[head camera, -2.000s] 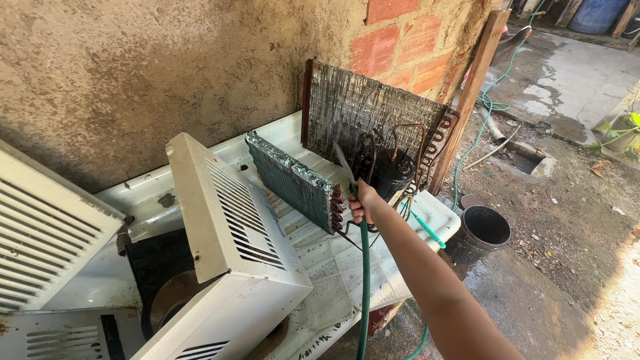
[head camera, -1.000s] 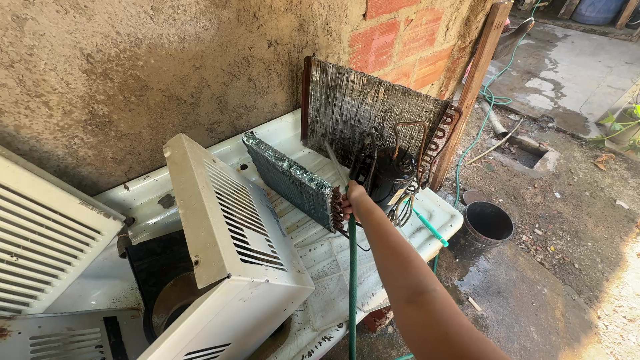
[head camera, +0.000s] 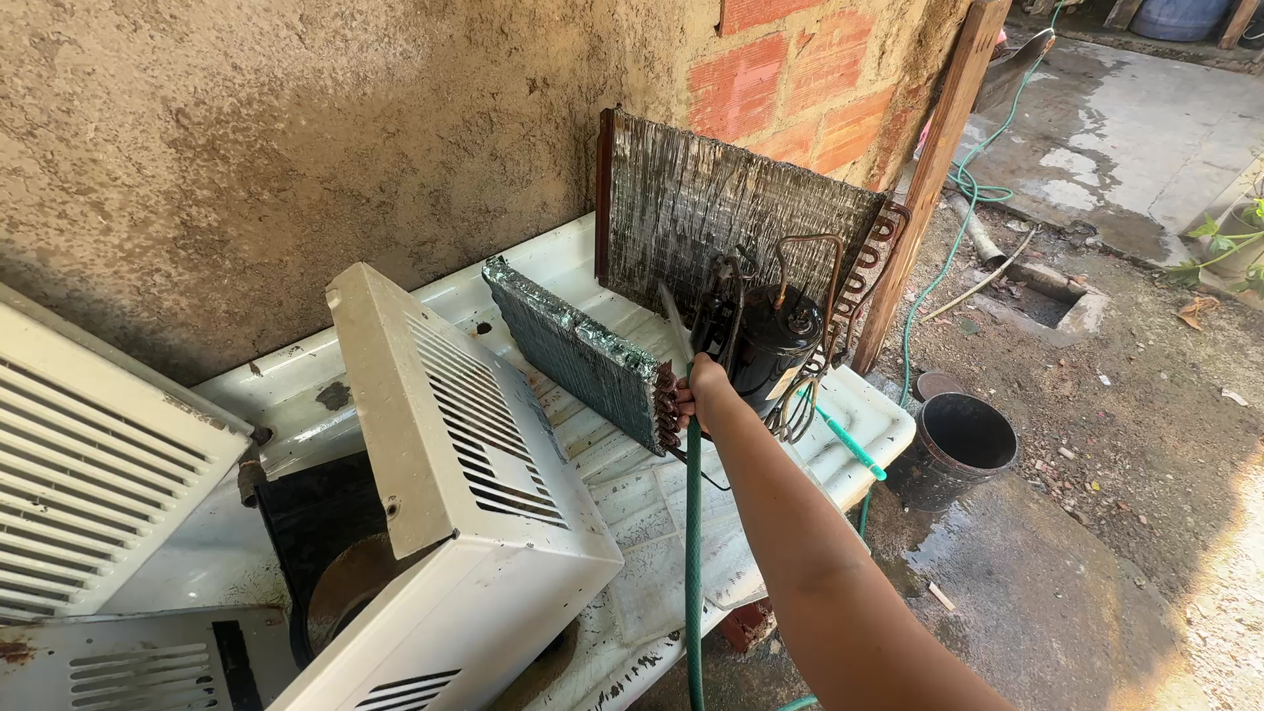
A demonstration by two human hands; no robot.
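My right hand point(head camera: 699, 391) is closed around the end of a green garden hose point(head camera: 694, 553), beside the copper bends of the smaller finned coil point(head camera: 583, 355). Water point(head camera: 675, 314) sprays from the hose end toward the larger finned coil point(head camera: 681, 212), which leans near the wall and looks wet. A black compressor point(head camera: 775, 336) with copper tubes stands just beyond my fingers. Left of the coils, a vented off-white metal casing point(head camera: 474, 425) lies tilted on the white sink counter point(head camera: 632, 513). My left hand is out of view.
A louvred cream panel point(head camera: 89, 474) leans at the left. By the counter's right corner are a green-handled tool point(head camera: 849, 439) and, on the ground, a black bucket point(head camera: 966, 439). A wooden post point(head camera: 933, 188) stands beside the larger coil. A thin green hose point(head camera: 938, 286) trails over the ground.
My right hand with the hose has shifted slightly left and lower, toward the bent tubes at the smaller coil's end. The coils and casing have stayed in place.
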